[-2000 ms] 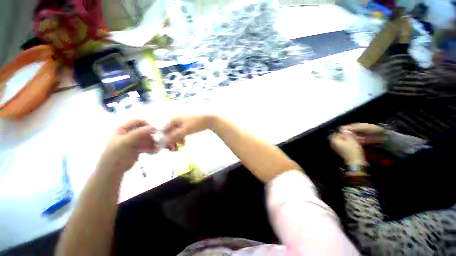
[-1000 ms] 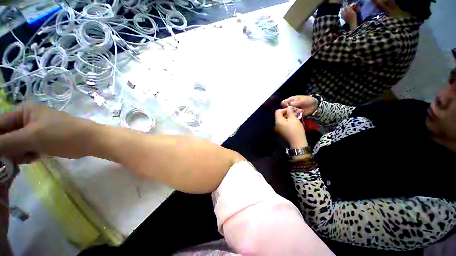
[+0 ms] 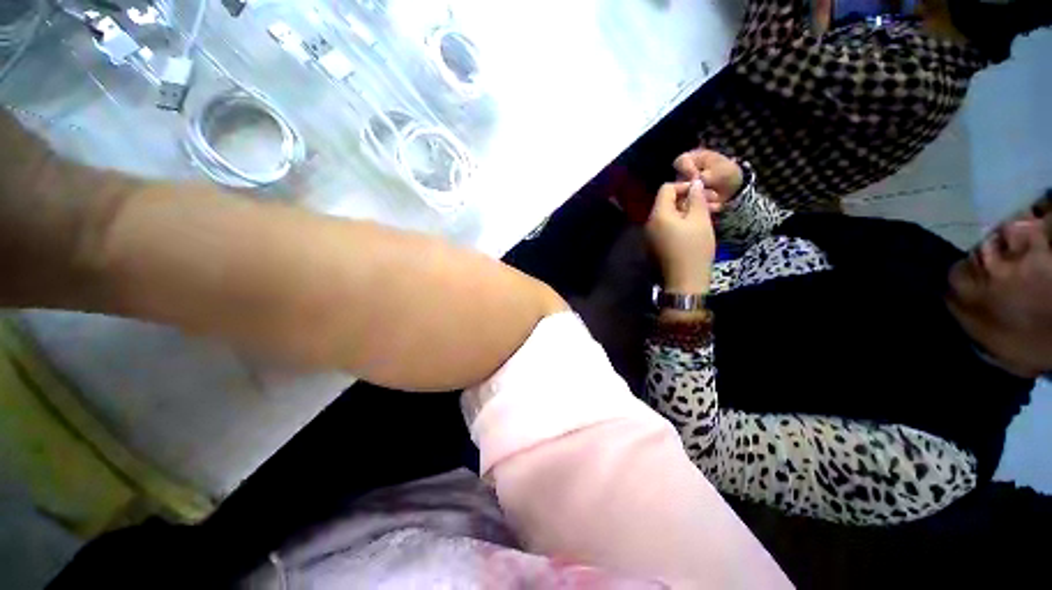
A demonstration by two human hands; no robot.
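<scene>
My right forearm reaches in from the bottom centre to the left edge. At most the blurred wrist end of my right hand shows at that edge, and its fingers are out of the picture. My left hand is not in view. Coiled white USB cables lie on the bench beyond my forearm: one ring [image 3: 245,140] at the left and another ring [image 3: 430,163] to its right. A USB-A plug [image 3: 175,84] lies above the left ring.
A yellow strip [image 3: 87,432] crosses the white bench [image 3: 277,429] at the lower left. On the right a person [image 3: 808,369] in a black vest sits close, both hands raised together. Another person [image 3: 848,92] in a checked top sits beyond.
The view has swung right and down from the bench, then closer to it. My left hand and the fingers of my right hand have left the picture at the left edge.
</scene>
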